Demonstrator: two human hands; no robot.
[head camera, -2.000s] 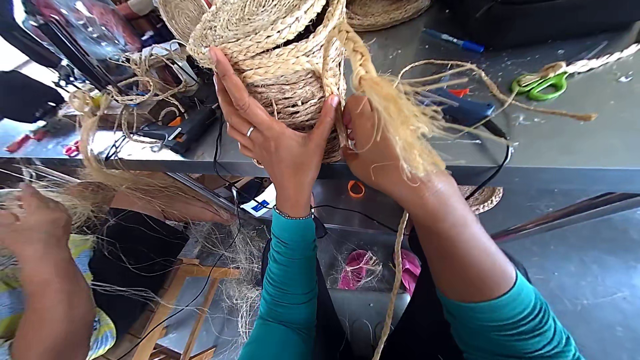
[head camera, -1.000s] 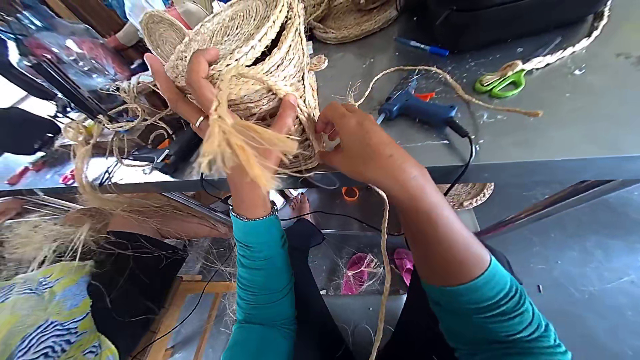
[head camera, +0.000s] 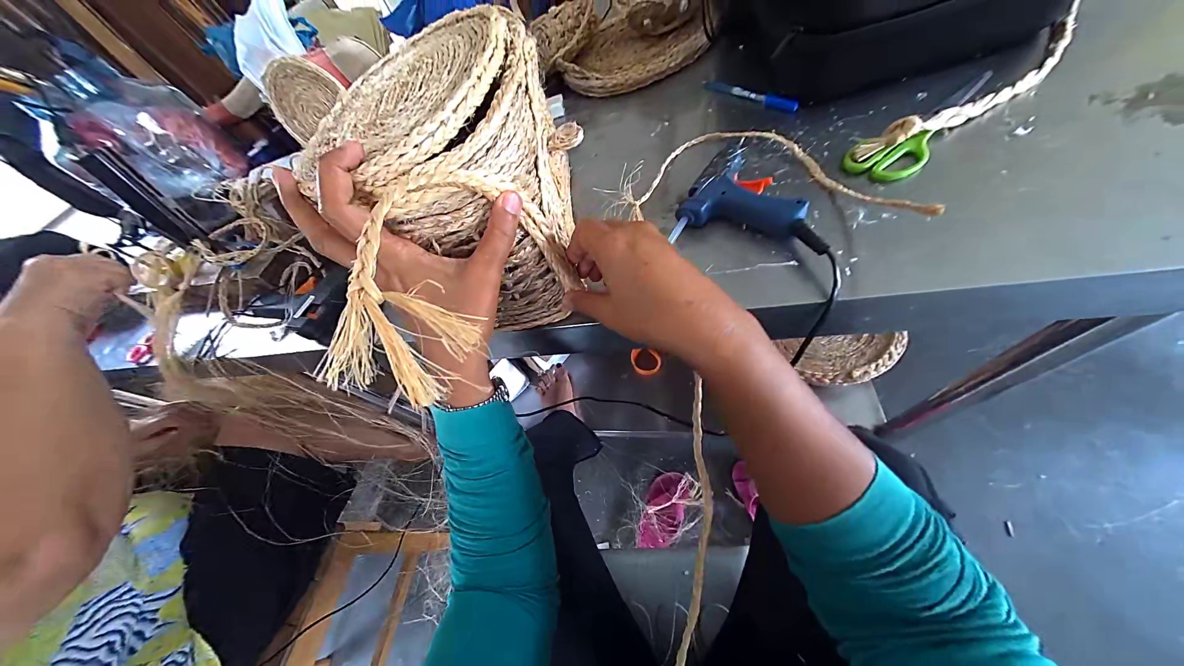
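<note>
A woven natural-fibre basket (head camera: 416, 102) lies tilted at the table's edge, its round coiled face up. My left hand (head camera: 435, 268) spreads across its side, the thumb pressing a braided fibre strip (head camera: 370, 250) against it; the strip's frayed end hangs over the back of the hand. At the basket's right side, my right hand (head camera: 638, 277) pinches with thumb and forefinger at the braid along the edge; the fingertips partly hide what is held. A thin twisted cord (head camera: 700, 518) hangs below the right hand. Right of it lies a blue glue gun (head camera: 749, 208), nozzle toward the hand.
Green-handled scissors (head camera: 888, 157), a blue pen (head camera: 751, 96), a loose cord (head camera: 786, 143) and a black bag (head camera: 888, 46) are on the grey table (head camera: 1017, 222). More woven pieces (head camera: 638, 46) sit behind. A co-worker's arm (head camera: 55, 416) handles loose fibres at left. The glue gun's cable crosses the table edge.
The braid's frayed end was right of the basket two seconds ago, then in front of it; now it hangs over my left hand. The co-worker's arm has come back into view at left.
</note>
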